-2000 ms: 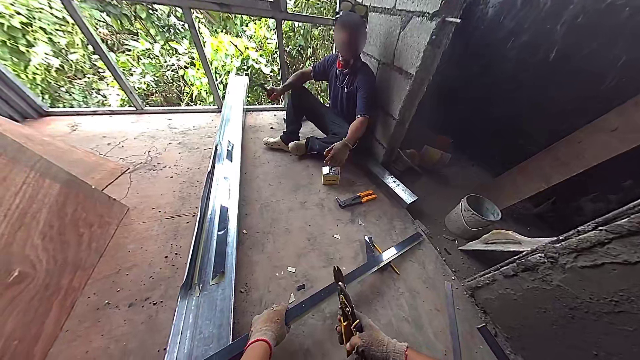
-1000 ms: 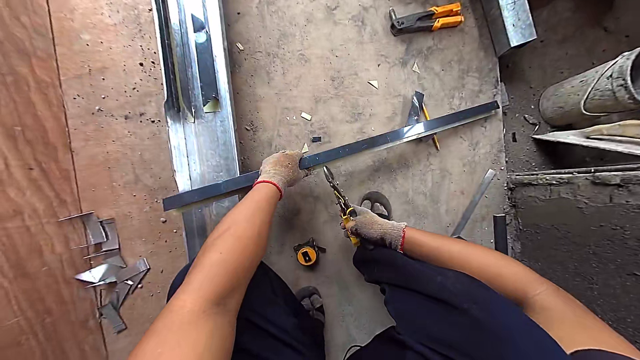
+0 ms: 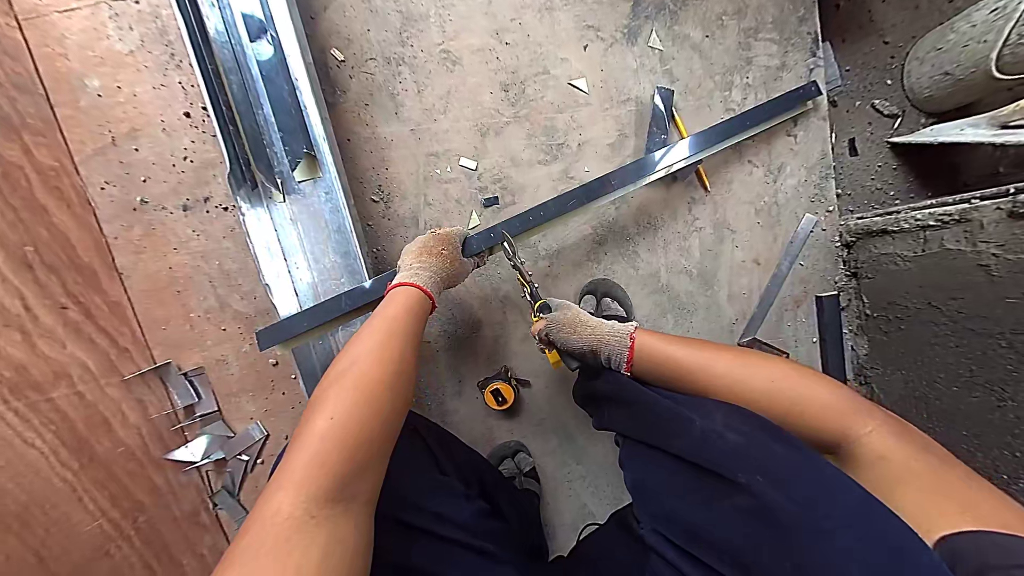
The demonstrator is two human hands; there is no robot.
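Observation:
My left hand, in a knitted work glove with a red cuff, grips a long dark metal angle strip that slants up to the right. My gloved right hand holds yellow-handled aviation snips, whose jaws are at the strip's near edge, just right of my left hand. Whether the blades bite into the metal, I cannot tell. Under the strip's right part lie a yellow pencil and a short dark metal piece. A yellow tape measure lies on the floor between my feet and the strip.
Long galvanized metal channels lie at left under the strip's end. Metal offcuts are heaped on the plywood. At right are a bucket, a thin metal strip, a dark metal piece and a rough concrete edge.
The view has tilted down from the seated person and the window frame to the floor. Both hands keep hold of the strip and the snips; the snips' jaws now meet the strip's edge.

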